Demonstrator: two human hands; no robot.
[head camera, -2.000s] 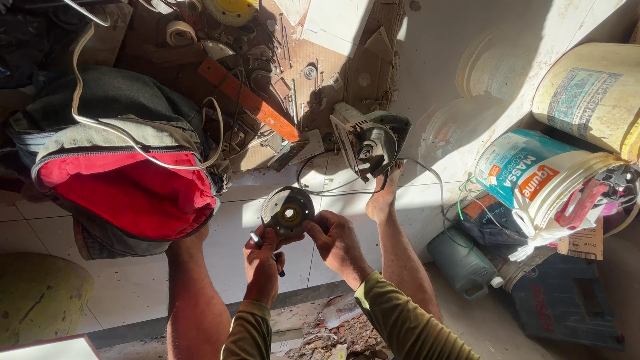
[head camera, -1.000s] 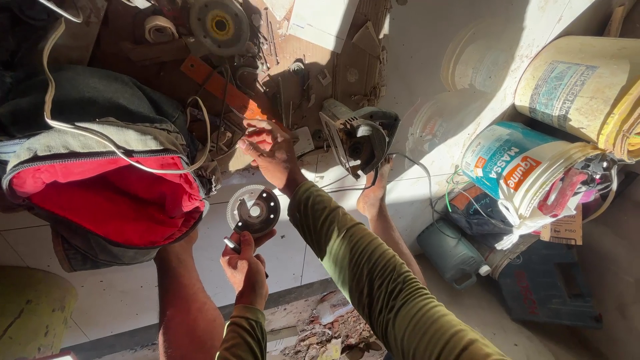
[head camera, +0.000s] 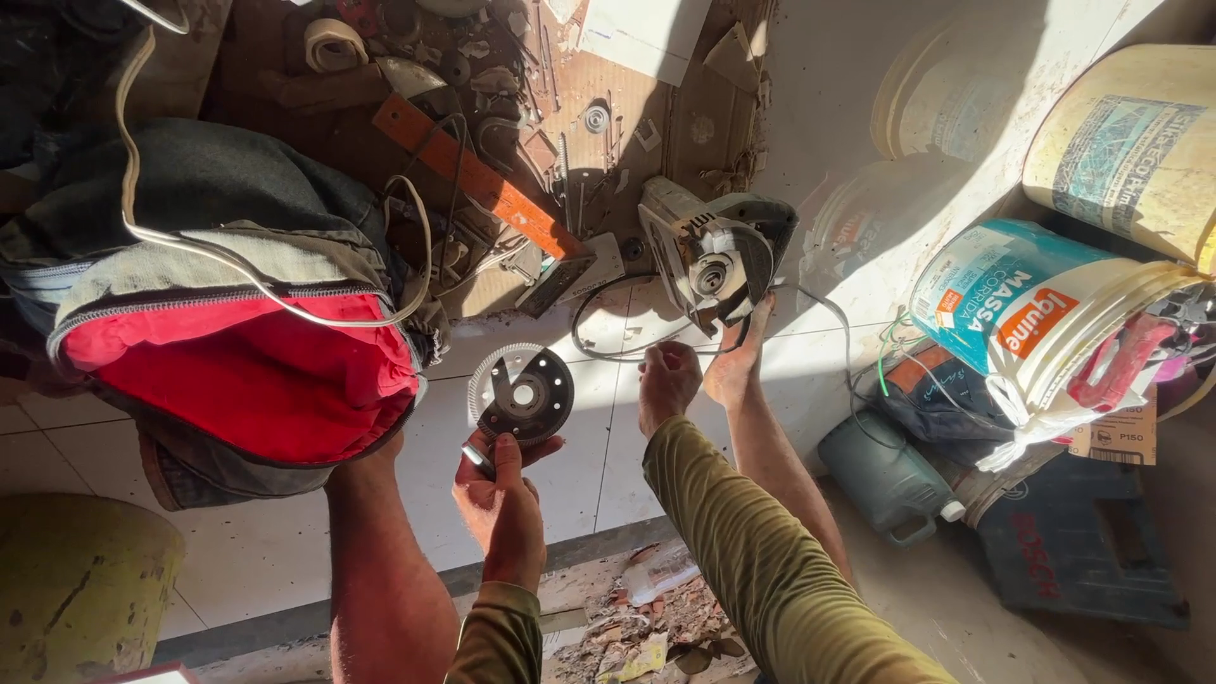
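My left hand (head camera: 503, 489) holds a round toothed cutting disc (head camera: 551, 394) upright by its lower edge, with a small metal cylindrical piece (head camera: 478, 460) also between its fingers. My right hand (head camera: 667, 375) has its fingers curled, above the tiles and just below a black power cord (head camera: 578, 328); whether something small is in it cannot be told. Beyond it, against a bare foot (head camera: 730, 370), rests a circular tile saw (head camera: 712, 271) with its spindle side showing and no disc on it.
An unzipped bag with red lining (head camera: 256, 380) lies at left. Behind are an orange metal bar (head camera: 484, 180) and scattered hardware on cardboard (head camera: 698, 123). Buckets (head camera: 1007, 285), a plastic jug (head camera: 879, 475) and a dark tool case (head camera: 1073, 551) stand at right. Rubble (head camera: 655, 617) lies near the bottom.
My right hand was at the disc, then reached over beside the orange bar, and is now lower, near the saw's cord. The disc stays in my left hand.
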